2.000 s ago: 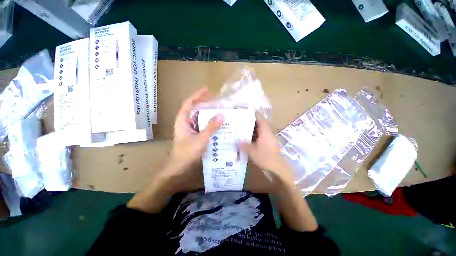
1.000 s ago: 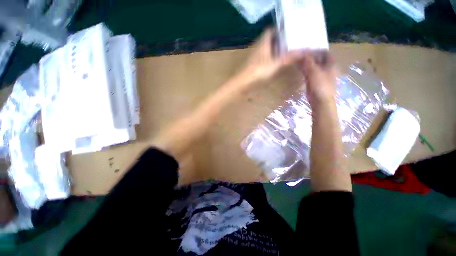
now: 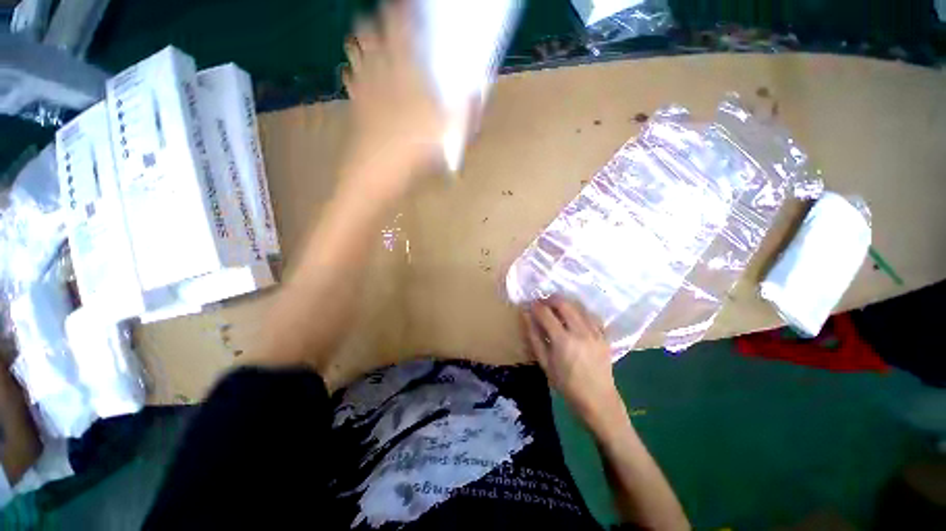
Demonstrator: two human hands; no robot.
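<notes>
My left hand is at the top centre, blurred, around the side of a white box. The box is blurred and cut off by the top edge; its lower end hangs over the board. My right hand is at the near side of the board, fingers apart, fingertips on the lower left corner of the flat clear poly bags. I cannot see a bag lifted or pinched. Several lettered white toothbrush boxes stand close together at the left.
Crumpled cloudy bags lie at the far left. A white packet and a thin green stick are at the right of the tan board. Glossy wrapped boxes lie on the dark green belt. Red cloth is below right.
Both hands were together on a box at the belt. My right hand has come back down to the bags; my left hand has moved left and holds a box. The view has shifted.
</notes>
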